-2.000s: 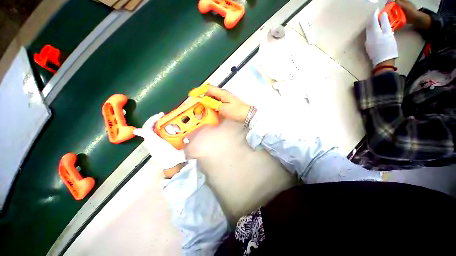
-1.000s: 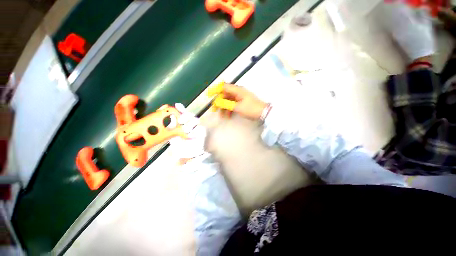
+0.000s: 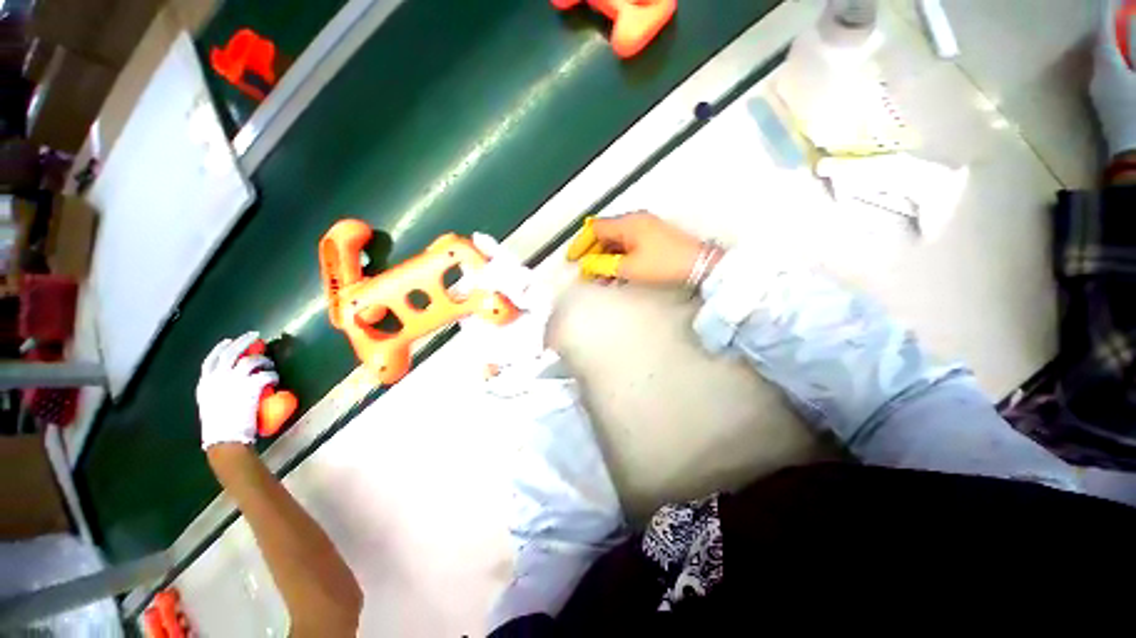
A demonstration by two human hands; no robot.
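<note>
My left hand (image 3: pixel 513 297), in a white knit glove, grips the right end of an orange controller shell (image 3: pixel 374 318). The shell is held over the belt's near edge, its openings showing. Its upper left corner overlaps or touches another orange shell (image 3: pixel 339 256) on the green conveyor belt (image 3: pixel 436 150); contact cannot be told. My right hand (image 3: pixel 648 249), bare with yellow finger cots on the fingertips, is over the table edge right of the shell. It holds nothing visible, and its fingers are slightly apart.
Another person's white-gloved hand (image 3: pixel 232 393) is on a shell (image 3: pixel 275 411) at the left. A bottle (image 3: pixel 847 50), a grey-blue block (image 3: pixel 775 131) and a crumpled white cloth (image 3: pixel 891 185) lie at the upper right. A white board (image 3: pixel 162 212) stands beyond the belt.
My left hand moved the shell left, away from my right hand, out to the belt's edge. My right hand let go of it. Another person's gloved hand and bare forearm came in at the left.
</note>
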